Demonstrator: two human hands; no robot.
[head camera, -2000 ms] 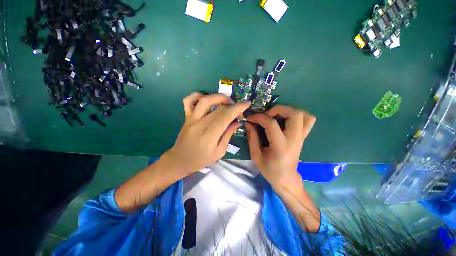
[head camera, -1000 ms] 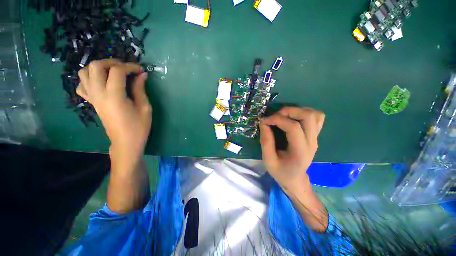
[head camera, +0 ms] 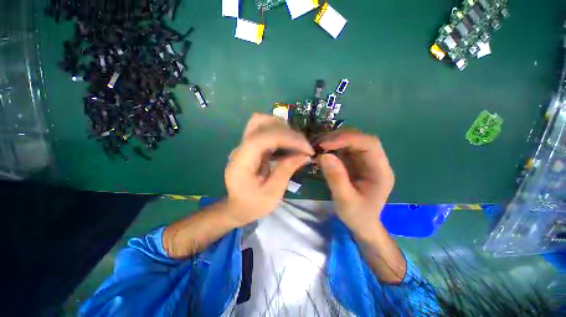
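A cluster of circuit boards [head camera: 323,114] with pouch batteries at its left side lies in front of me, partly hidden by my hands. Two small white-outlined oval frames [head camera: 342,85] stick out at its far end. My left hand [head camera: 267,167] and my right hand [head camera: 357,173] meet over the near part of the cluster, fingertips pinched close together. A small dark piece, apparently a black flex part [head camera: 315,150], shows between the fingertips; it is blurred, and which hand grips it is hard to tell.
A big pile of black flex parts [head camera: 133,80] lies at left, with one single part [head camera: 198,96] beside it. Batteries [head camera: 249,31] lie at the far edge. Another board cluster [head camera: 475,31] and a bright green piece [head camera: 484,128] are at right. Clear trays [head camera: 527,192] stand at the right edge.
My left hand has moved from the black pile back to the board cluster, beside my right hand. A single black part now shows beside the pile. The view has shifted slightly.
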